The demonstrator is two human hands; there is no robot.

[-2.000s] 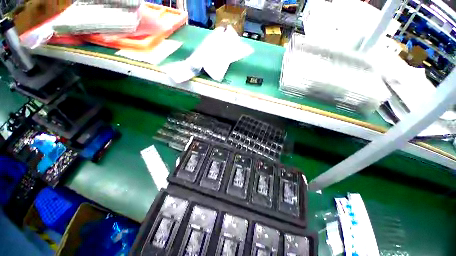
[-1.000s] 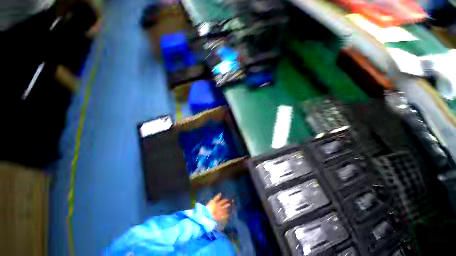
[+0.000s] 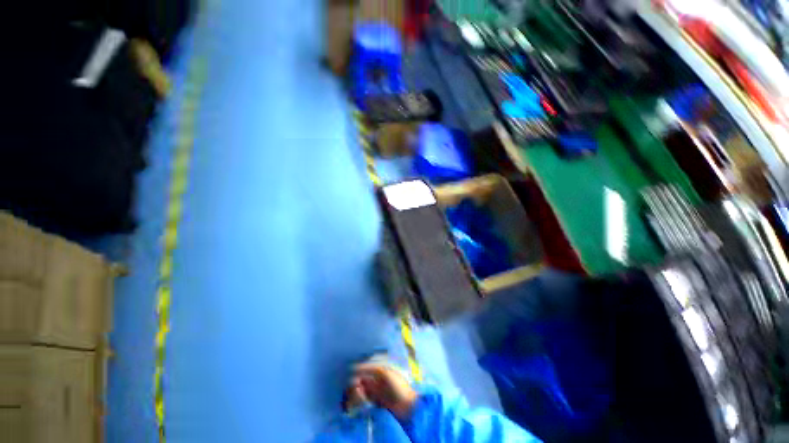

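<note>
A bare, blurred hand [image 3: 383, 386], seemingly my right hand, shows at the bottom centre, its blue sleeve coming from the lower right. Its fingers look curled near a small dark blur; I cannot tell whether they hold anything. More blue cloth lies below it, but I cannot make out my left hand. A long black tray [image 3: 432, 264] with a white rectangle [image 3: 409, 195] at its far end lies against an open carton [image 3: 510, 279] with a blue liner. Filled black phone trays [image 3: 722, 363] stand at the right edge.
Blue floor with yellow tape [image 3: 173, 234] runs along the left. Brown cartons [image 3: 52, 294] stand at the left edge, below a large dark shape [image 3: 69, 156]. Blue stools or bins [image 3: 378, 60] stand beyond the open carton. A white strip [image 3: 615, 225] lies on the green bench [image 3: 571, 195].
The view has swung left and down from the bench to the floor, so the phone trays have moved to the right edge. The visible sleeve now comes from the lower right instead of the lower left.
</note>
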